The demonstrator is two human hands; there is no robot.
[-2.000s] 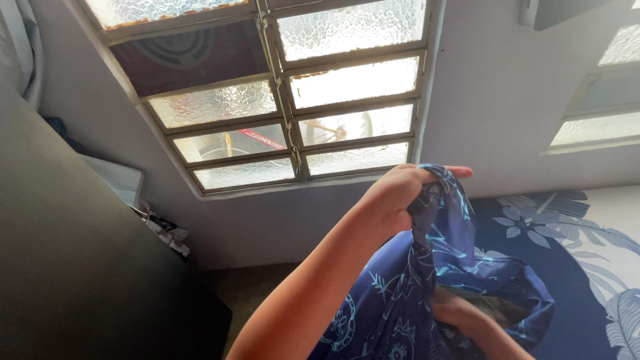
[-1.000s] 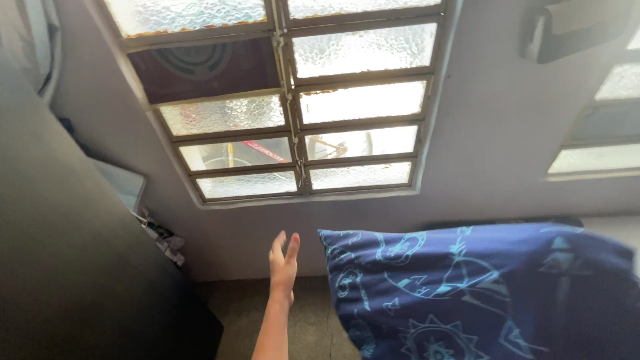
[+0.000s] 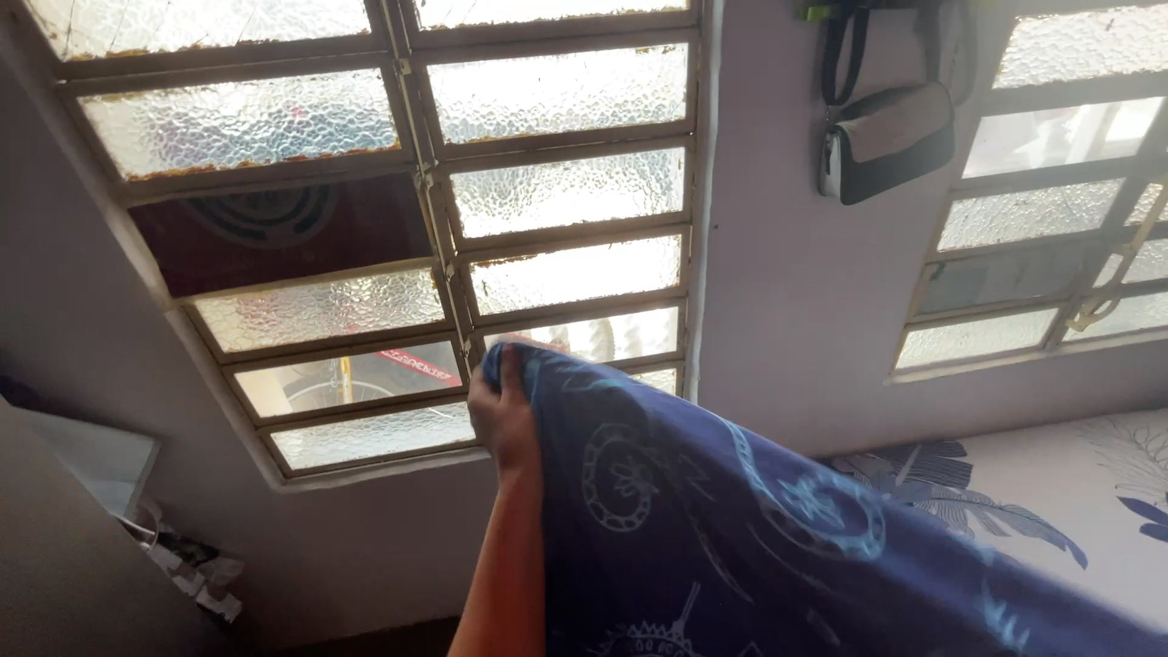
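A dark blue cloth (image 3: 693,493) with light blue printed figures stretches from the middle of the view down to the lower right. My left hand (image 3: 500,401) grips its upper left corner, raised in front of the window's lower panes. The cloth slopes down to the right from that corner and runs out of the frame. My right hand is not visible, so its hold on the cloth cannot be seen.
A metal-framed louvre window (image 3: 557,196) fills the wall ahead. A shoulder bag (image 3: 890,141) hangs right of it, near a second window (image 3: 995,338). A bed with a leaf-patterned sheet (image 3: 1031,474) lies at right. Left are a dark surface (image 3: 64,557) and papers (image 3: 196,575).
The bunched cloth became spread out. My left hand, apart from the cloth one second ago, now holds its corner. My right hand has gone out of sight. The view has tilted up.
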